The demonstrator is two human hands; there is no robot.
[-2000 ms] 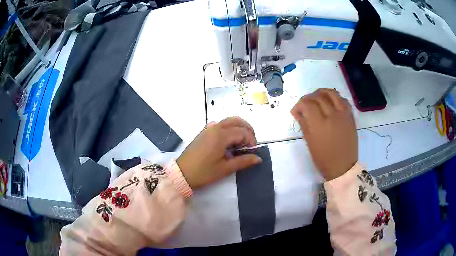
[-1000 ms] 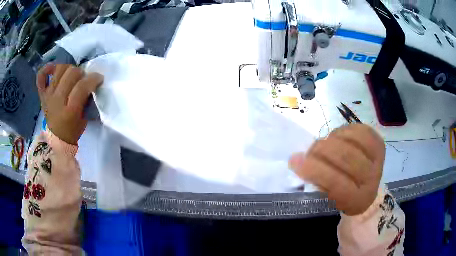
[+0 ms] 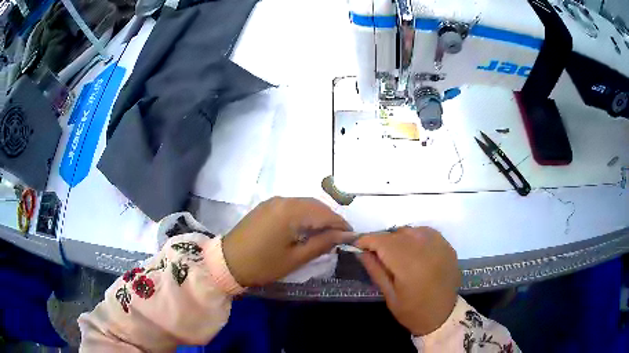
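My left hand [image 3: 286, 241] and my right hand [image 3: 410, 272] meet at the table's front edge, both pinching a narrow edge of cloth between their fingertips. The white pocketing [image 3: 238, 155] spreads left and under my left hand, with a bunched part [image 3: 310, 267] below it. Most of the held edge is hidden by my fingers. The dark grey garment panel [image 3: 172, 103] lies folded on the table at the left, partly over the white cloth. The needle area [image 3: 394, 110] of the sewing machine [image 3: 476, 48] has no cloth under it.
Black thread snips [image 3: 503, 163] lie right of the needle plate [image 3: 358, 158]. A dark slab with reddish edge [image 3: 547, 131] is by the machine's base. Orange-red handled scissors [image 3: 26, 210] are at the far left. A ruled strip [image 3: 510, 276] runs along the front edge; loose thread lies at right.
My hands have come together from wide apart. The white cloth, earlier spread between them, is gathered lower, uncovering the grey panel. The snips, hidden at first, now show fully.
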